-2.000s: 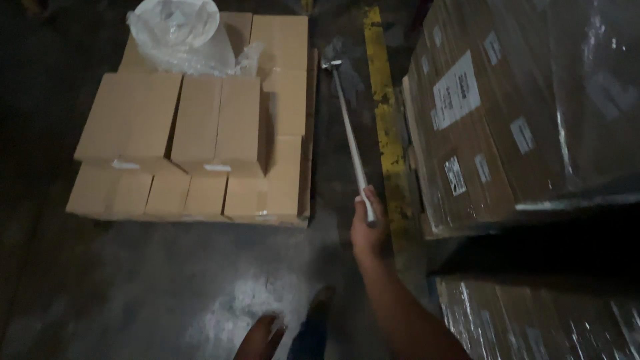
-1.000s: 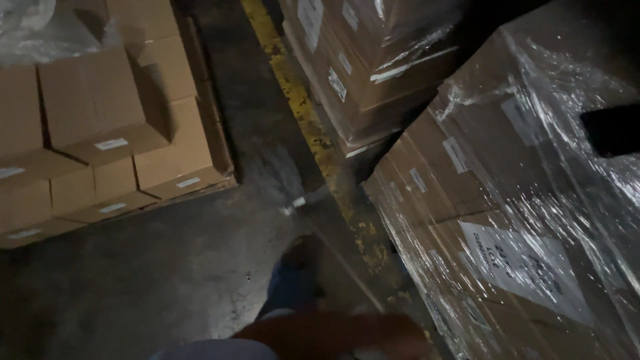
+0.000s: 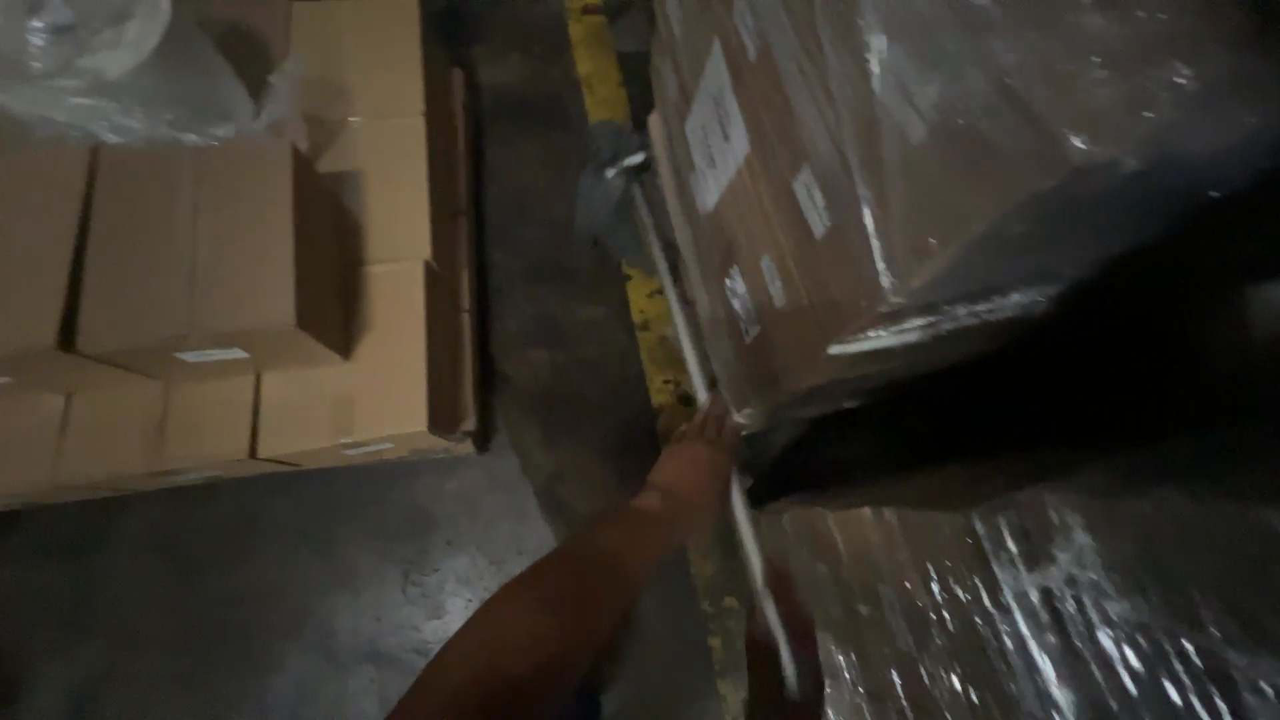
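A long pale pole slants from upper left to lower right beside the wrapped boxes. At its far end are a shiny fitting and a blurred grey head, on the floor over the yellow line; its exact kind is unclear. My left hand is closed around the middle of the pole, near the lower corner of a wrapped stack. Lower down, my right hand is dark and blurred, wrapped around the pole near its close end, its fingers partly hidden.
Cardboard boxes are stacked on a pallet at left, with clear plastic on top. On the right stands a film-wrapped box stack, with another wrapped load below it. A worn yellow floor line runs between the sides.
Two seconds ago only my right hand held the pole; my left hand now grips it too. The grey head has moved from beside the box pallet to the yellow line. The view has swung about.
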